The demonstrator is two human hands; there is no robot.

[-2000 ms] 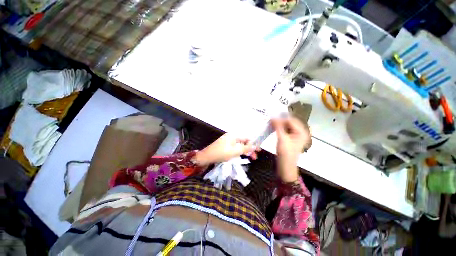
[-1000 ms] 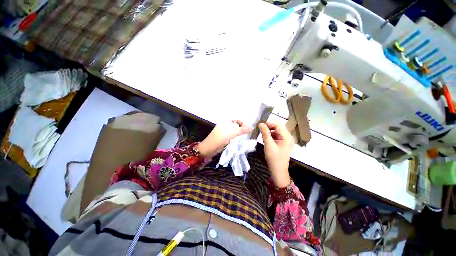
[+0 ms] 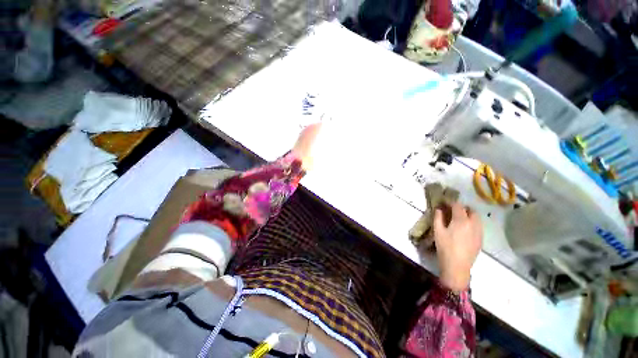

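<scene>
Several small khaki-brown strips point(image 3: 424, 227) lie at the front edge of the white table, near the needle area of the sewing machine point(image 3: 521, 150). My right hand point(image 3: 458, 241) is on the strips with its fingertips touching them; its grip is partly hidden. My left hand point(image 3: 308, 140) reaches onto the white table point(image 3: 350, 77), overexposed and blurred, so its fingers and anything in them cannot be made out. Small dark-edged pieces point(image 3: 308, 105) lie just beyond it.
Orange-yellow scissor loops point(image 3: 493, 184) lie on the machine bed. Large folded brown panels point(image 3: 164, 213) rest on the left board point(image 3: 129, 189). White piece bundles point(image 3: 84, 168) sit at the far left. A red-topped floral cone point(image 3: 435, 31) stands behind the table.
My left hand has moved from the lap out onto the table. My right hand has moved right onto the brown strips. The white pieces at the lap no longer show. The view has shifted.
</scene>
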